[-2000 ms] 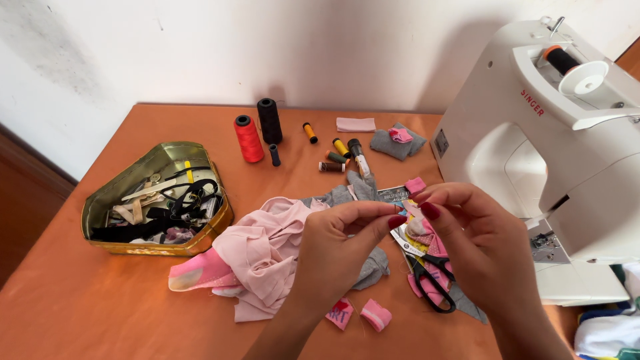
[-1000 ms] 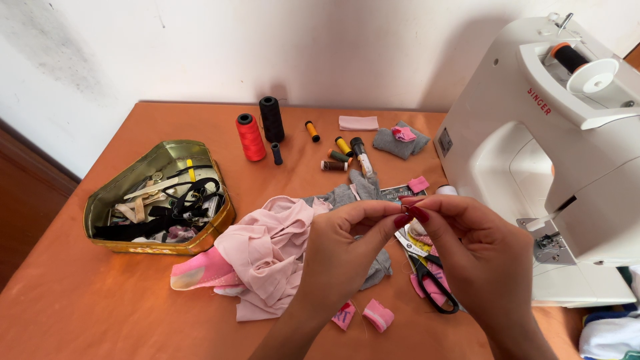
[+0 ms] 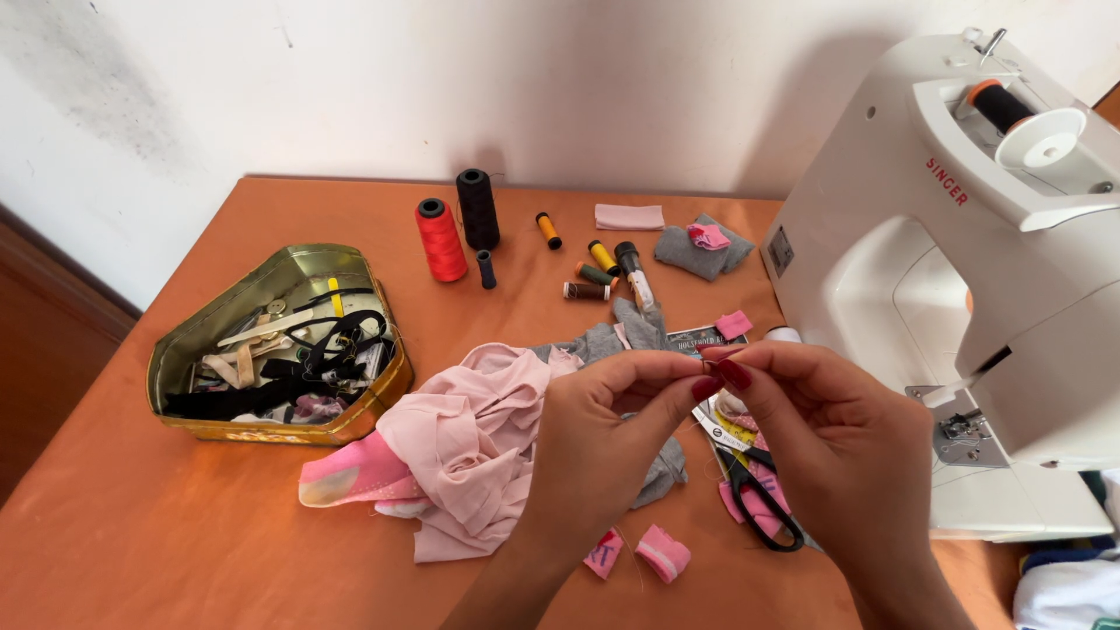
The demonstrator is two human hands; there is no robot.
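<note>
My left hand (image 3: pixel 612 437) and my right hand (image 3: pixel 814 429) meet fingertip to fingertip above the table, each pinching at a small thin dark thing, perhaps thread; it is too small to name surely. Beneath and between them lie scissors with black handles (image 3: pixel 759 503), on pink and yellow fabric pieces. Pale pink fabric (image 3: pixel 477 420) lies crumpled left of my left hand, with grey fabric (image 3: pixel 661 477) partly hidden behind that hand. Two small pink fabric pieces, one bearing letters (image 3: pixel 604 553) and one striped (image 3: pixel 663 553), rest on the table between my forearms.
At the left stands a metal tin (image 3: pixel 398 376) of sewing notions. Red (image 3: pixel 441 241) and black (image 3: pixel 478 210) thread cones stand at the back, near smaller spools (image 3: pixel 604 256) and folded grey fabric (image 3: pixel 691 252). A white Singer sewing machine (image 3: pixel 875 149) fills the right side.
Both hands stay together at the fingertips, with small shifts of the fingers. The small light piece seen between them two seconds ago no longer shows there.
</note>
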